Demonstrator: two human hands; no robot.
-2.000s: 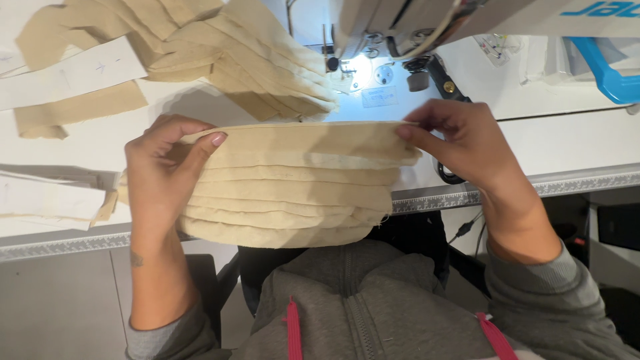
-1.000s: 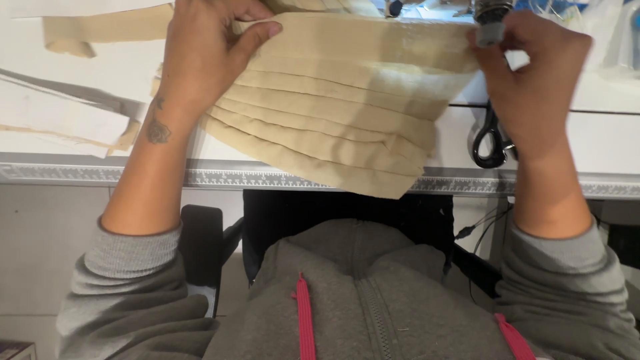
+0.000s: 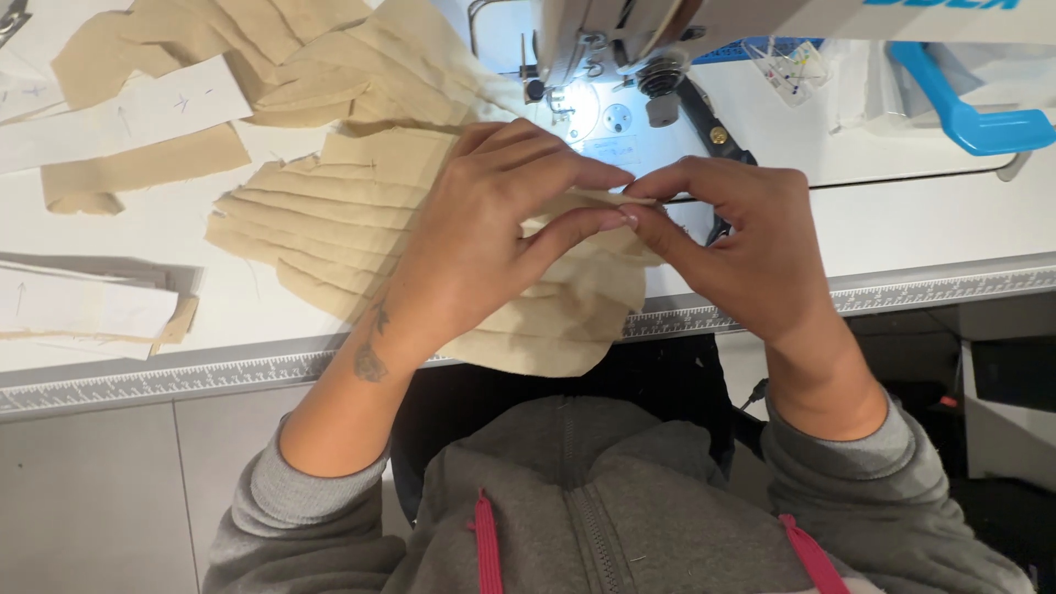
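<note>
A pleated piece of beige fabric (image 3: 322, 223) lies across the table edge, its rounded lower part hanging over the front. My left hand (image 3: 503, 223) pinches the fabric's upper edge between thumb and fingers. Beside it, fingertips nearly touching, my right hand (image 3: 734, 239) grips the right end of that same edge. Just behind both hands stands a sewing machine (image 3: 594, 49), its lamp lighting the needle plate (image 3: 582, 111). Part of the fabric is hidden under my left hand.
More beige fabric (image 3: 289, 58) is heaped at the back left, with paper pattern pieces (image 3: 124, 111) on it. Scissors (image 3: 709, 124) lie beside the machine, partly behind my right hand. Pins in a small bag (image 3: 788, 70) and a blue plastic tool (image 3: 965, 115) are at right. A ruler tape (image 3: 247, 371) runs along the front edge.
My hands held the fabric's upper edge stretched wide apart; now they are close together at its right end. The view has shifted between frames.
</note>
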